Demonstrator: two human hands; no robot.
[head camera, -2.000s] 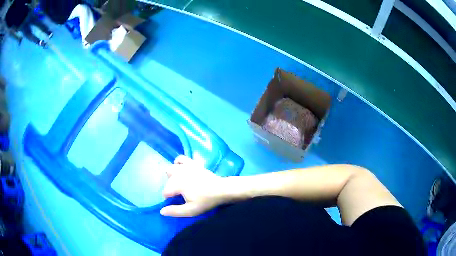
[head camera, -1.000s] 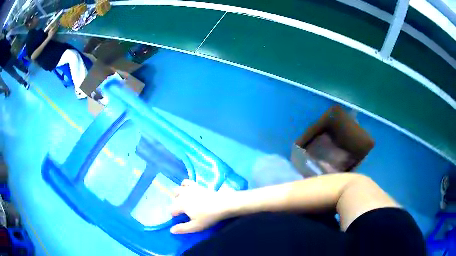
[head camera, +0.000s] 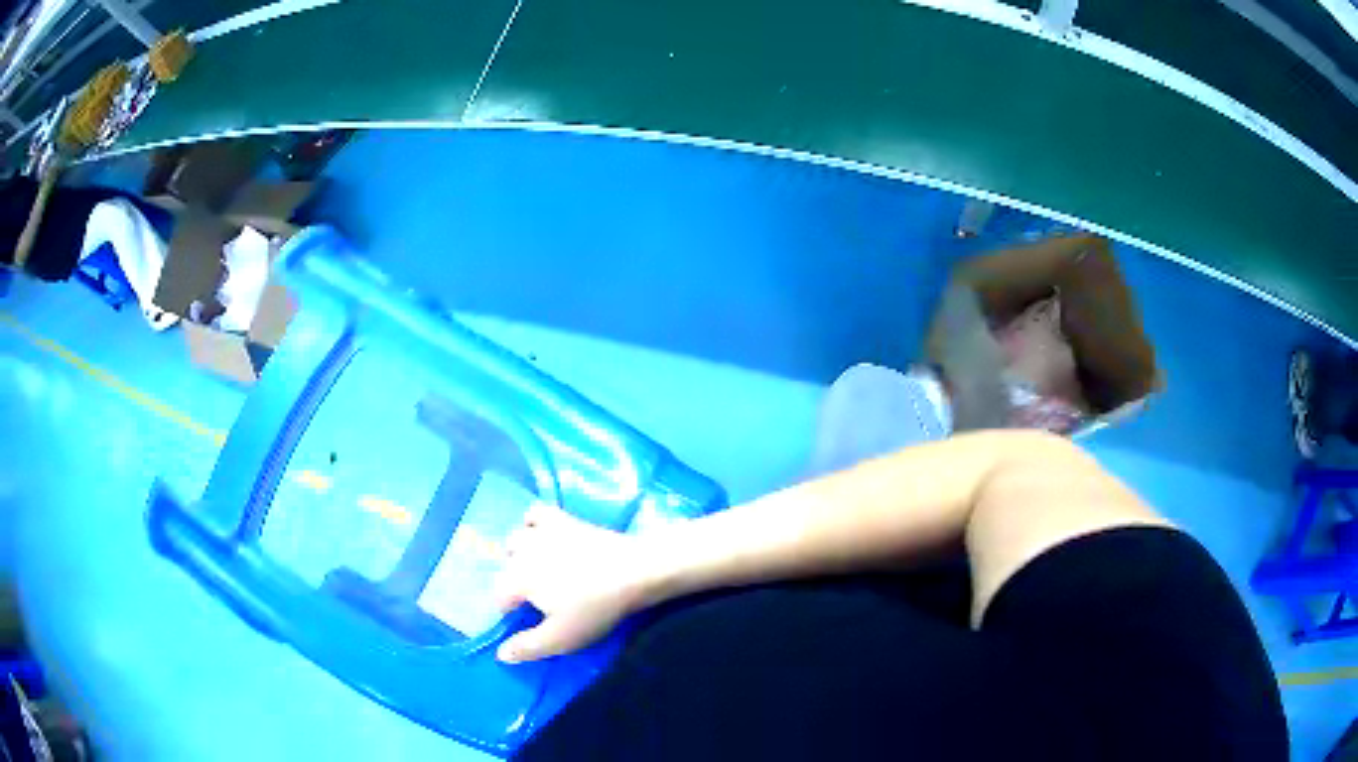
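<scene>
A bright blue plastic stool (head camera: 596, 447) is held tilted, its open legs and crossbar towards the left. My right hand (head camera: 566, 581) reaches across from the right and grips the stool's edge near its seat end, fingers curled at the opening. Some fingertips are hidden. My left hand is not in view. An open cardboard carton (head camera: 976, 365) with pinkish bagged contents stands on the floor beyond my forearm. A pale grey rounded shape (head camera: 879, 417) touches or overlaps the carton's left side; I cannot tell what it is.
A long green bench (head camera: 745, 90) with a white edge runs across the top. Amber pieces (head camera: 101, 104) lie at its far left. An open carton with white wrapping (head camera: 246, 350) and a seated person's pale-clothed leg (head camera: 134, 246) are at left. Another blue stool (head camera: 1318, 551) is at right.
The view has shifted. The carton has moved right and turned, and the grey shape has come in beside it. My right hand keeps its grip on the stool.
</scene>
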